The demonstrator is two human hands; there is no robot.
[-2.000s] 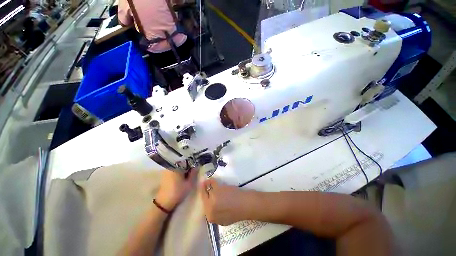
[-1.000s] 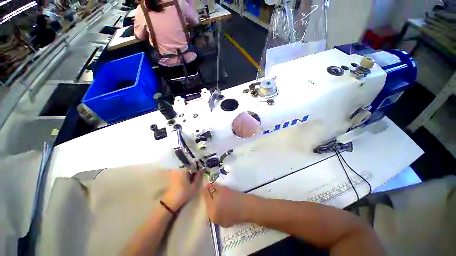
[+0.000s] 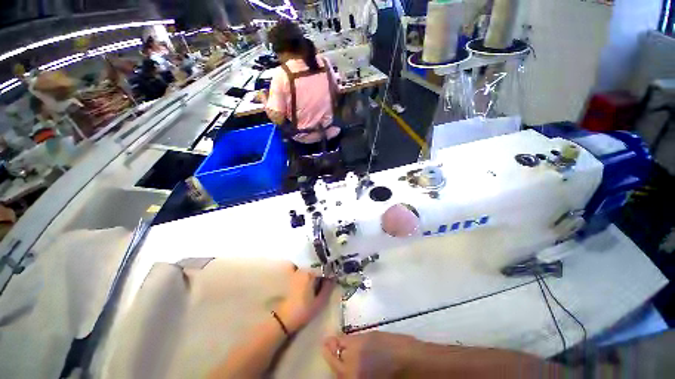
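A beige fabric panel (image 3: 222,303) lies on the white table left of the needle, with a small grey patch (image 3: 195,262) at its far corner. My left hand (image 3: 303,296) presses on the panel's right part, fingertips close to the presser foot (image 3: 354,283) of the white sewing machine (image 3: 474,194). A small dark thing shows by those fingertips; I cannot tell what it is. My right hand (image 3: 351,354) is at the panel's right edge, nearer to me, with a ring on one finger. Its fingertips are hard to see, and its grip is unclear.
A blue bin (image 3: 243,164) stands beyond the table. Pale panels (image 3: 66,274) drape over the grey trough at left. A black cable (image 3: 551,307) lies on the table at right. Thread cones (image 3: 442,31) stand behind the machine. A person in pink (image 3: 307,100) sits ahead, facing away.
The view has tilted up, showing more of the room and the cones. My right hand has moved back from the presser foot towards me. My left hand stays by the needle.
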